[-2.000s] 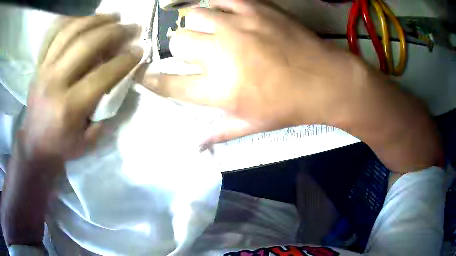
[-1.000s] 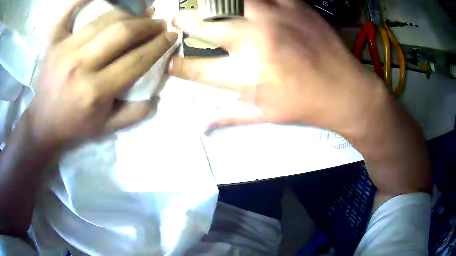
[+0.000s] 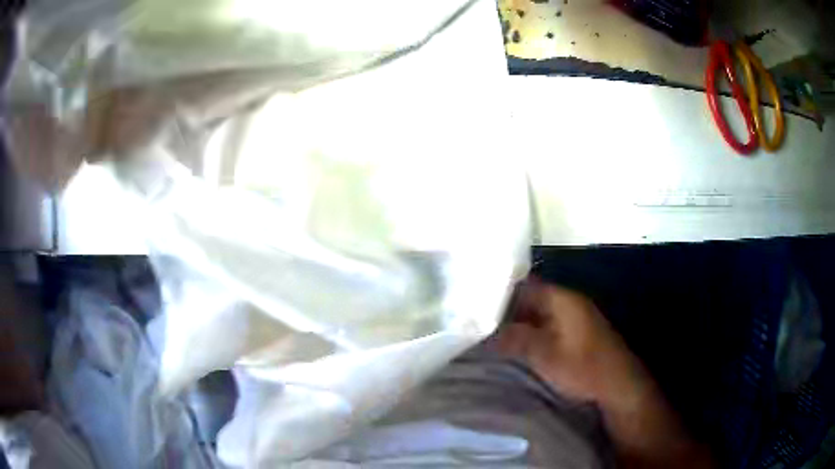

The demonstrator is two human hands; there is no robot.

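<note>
The white garment piece (image 3: pixel 366 201) is spread and raised over the table's front edge, with its lower part hanging over the lap. A dark line runs along its upper part. My left hand (image 3: pixel 119 133) is at the far left, blurred and partly covered by cloth; creases run out from its grip on the piece. My right hand (image 3: pixel 558 334) is below the table edge at lower centre, its curled fingers closed on the cloth's right edge. The needle area is not in view.
Scissors with red and yellow-orange handles (image 3: pixel 732 101) lie on the white table (image 3: pixel 604 165) at right. A dark pouch (image 3: pixel 673 14) is above them. The spotted bed plate (image 3: pixel 568 37) is at the top. A dark blue basket (image 3: pixel 755 348) is below right.
Both hands have left the machine area. My right hand has moved down below the table edge, my left hand farther left. The cloth is now spread out between them.
</note>
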